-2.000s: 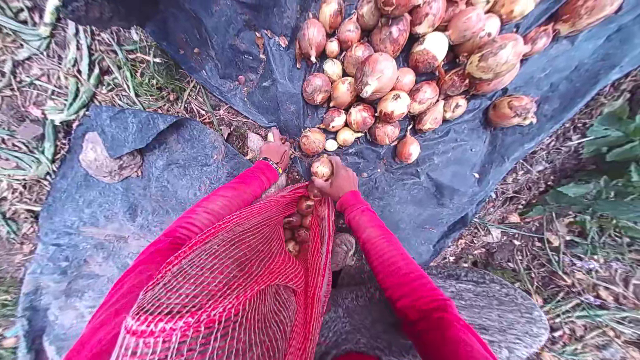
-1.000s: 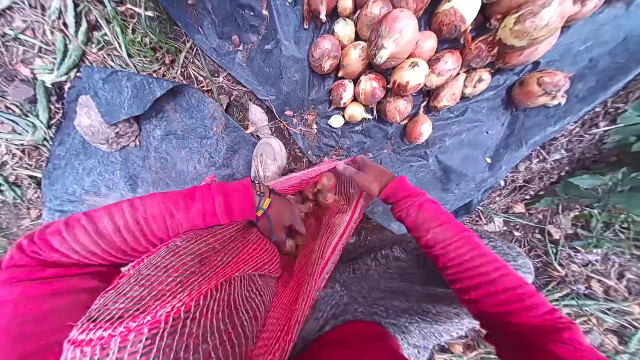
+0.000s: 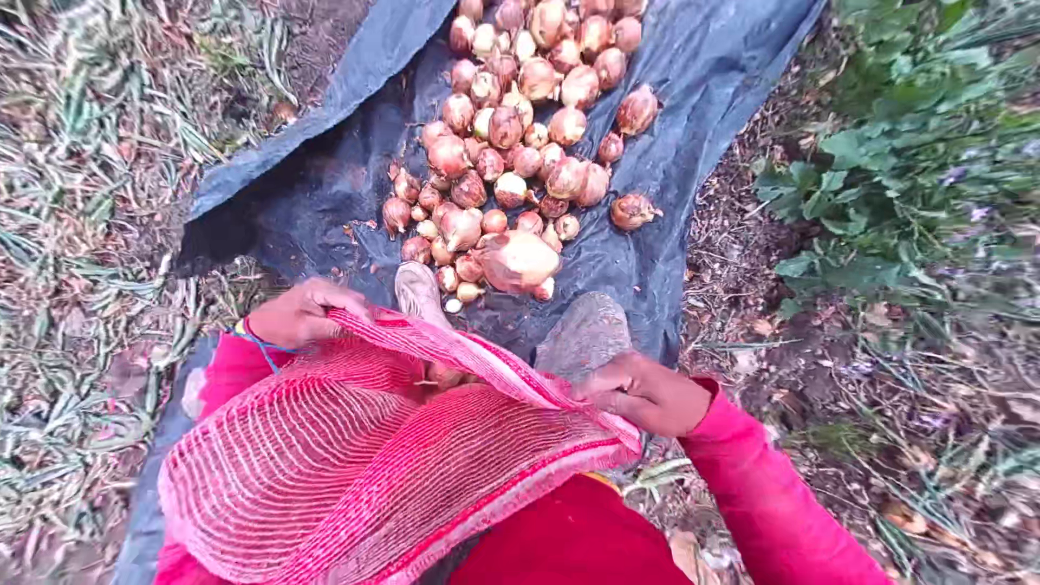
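Observation:
A red and white mesh sack [image 3: 301,447] spreads across my lap, its mouth stretched between both hands. My left hand [image 3: 305,313] grips the rim at the upper left, with a blue bracelet at the wrist. On the other side, my right hand [image 3: 650,394] is closed on the rim at the right. A few onions [image 3: 445,374] show inside the mouth; the rest of the contents are hidden. Beyond the sack, many loose onions [image 3: 504,130] of mixed size lie heaped on a dark plastic sheet [image 3: 357,187]. One much larger onion [image 3: 517,261] lies at the heap's near end.
One shoe [image 3: 420,294] is by the heap's near end, and a dusty shoe [image 3: 583,333] stands right of it, partly behind the sack. Dry onion leaves [image 3: 97,244] cover the ground at left. Leafy green plants [image 3: 886,162] grow at the right.
My left hand has come out of the sack's mouth and now holds its rim at the left. The mouth is spread wider. The view has shifted, showing more of the onion heap.

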